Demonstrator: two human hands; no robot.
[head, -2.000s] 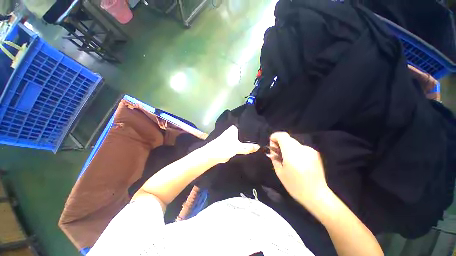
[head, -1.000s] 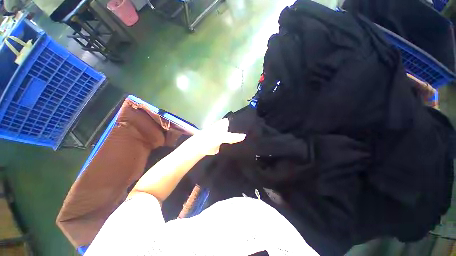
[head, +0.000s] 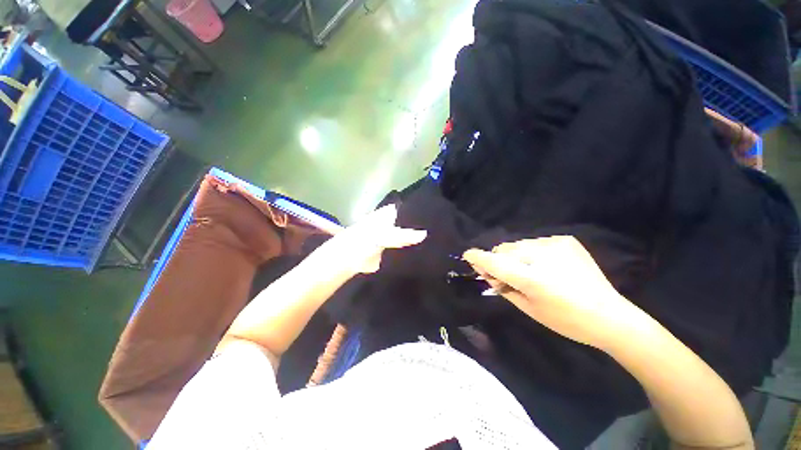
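A black garment (head: 430,290) lies over my lap and runs into the dark heap. A small light mark (head: 454,275) shows on it between my hands. My left hand (head: 378,242) is on the garment's left part, thumb stretched out, its other fingers partly hidden and seeming to grip the cloth. My right hand (head: 536,277) is just right of the mark, fingers pinched on a small thin tool (head: 481,279), probably snips or tweezers; its tip points left towards the mark. Most of the tool is hidden by the fingers.
A large black garment pile (head: 597,158) fills the front and right, over a blue crate (head: 720,83). A crate lined with brown cloth (head: 180,325) stands beside my left arm. Another blue crate (head: 75,171) is at far left. A pink bin (head: 195,19) and stool (head: 140,53) are beyond.
My right hand, out of sight one second ago, is back at the light mark with the small tool. Two seconds ago both hands were close together; now they are apart, the left further left.
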